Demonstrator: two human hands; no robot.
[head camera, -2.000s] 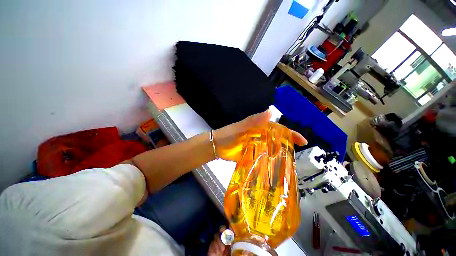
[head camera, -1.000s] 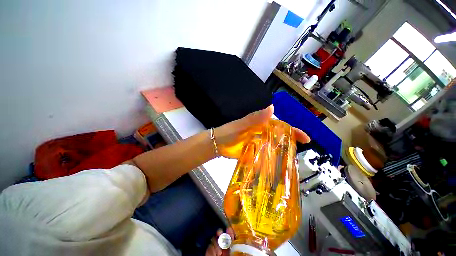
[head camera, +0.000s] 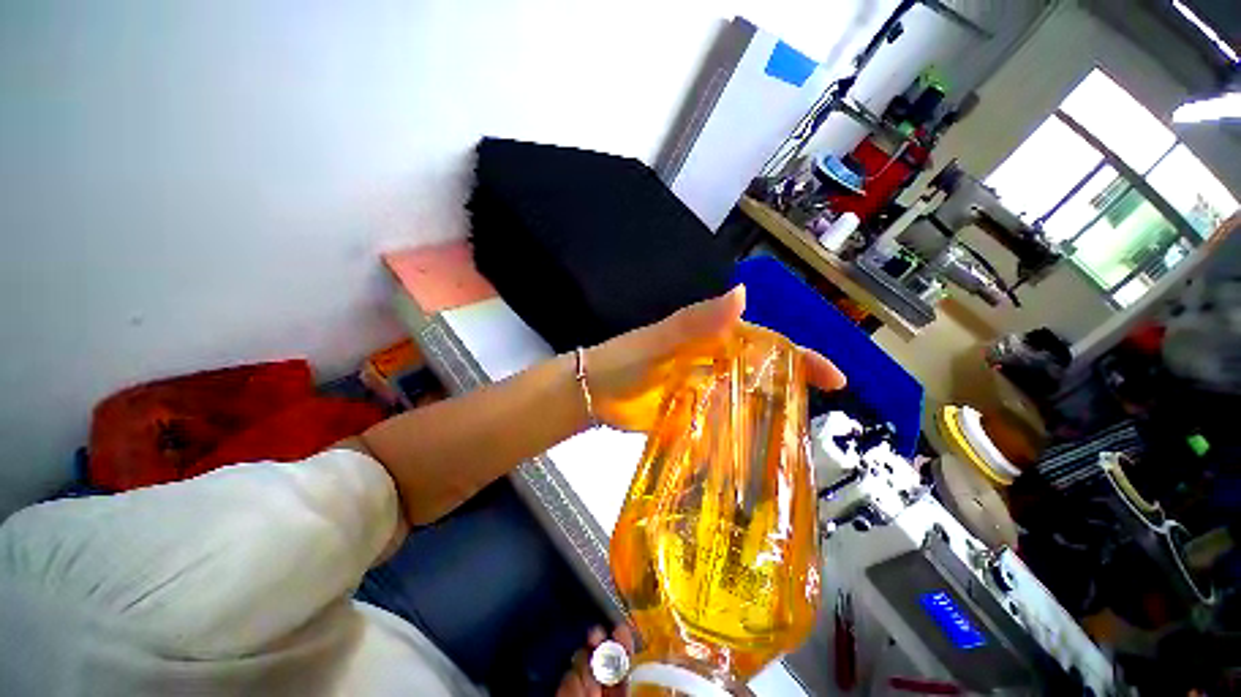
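Observation:
A large clear orange bottle (head camera: 721, 504) is tilted with its white-ringed neck toward the bottom of the view, close to the camera. My left hand (head camera: 681, 357) is closed around its base end, fingers partly behind it. A small round white cap (head camera: 610, 663) shows at the bottom beside the bottle neck. My right hand (head camera: 585, 674) is mostly cut off by the bottom edge; its fingertips hold the cap.
A thick stack of black cut panels (head camera: 592, 245) stands on the white table by the wall. A blue bin (head camera: 844, 334) is behind it. The sewing machine (head camera: 939, 565) with a lit display is right of the bottle. A red bag (head camera: 204, 422) lies at the left.
The view has shifted slightly, so the machine and stack sit a little differently in the picture. The bottle, the cap and my hands keep nearly the same positions.

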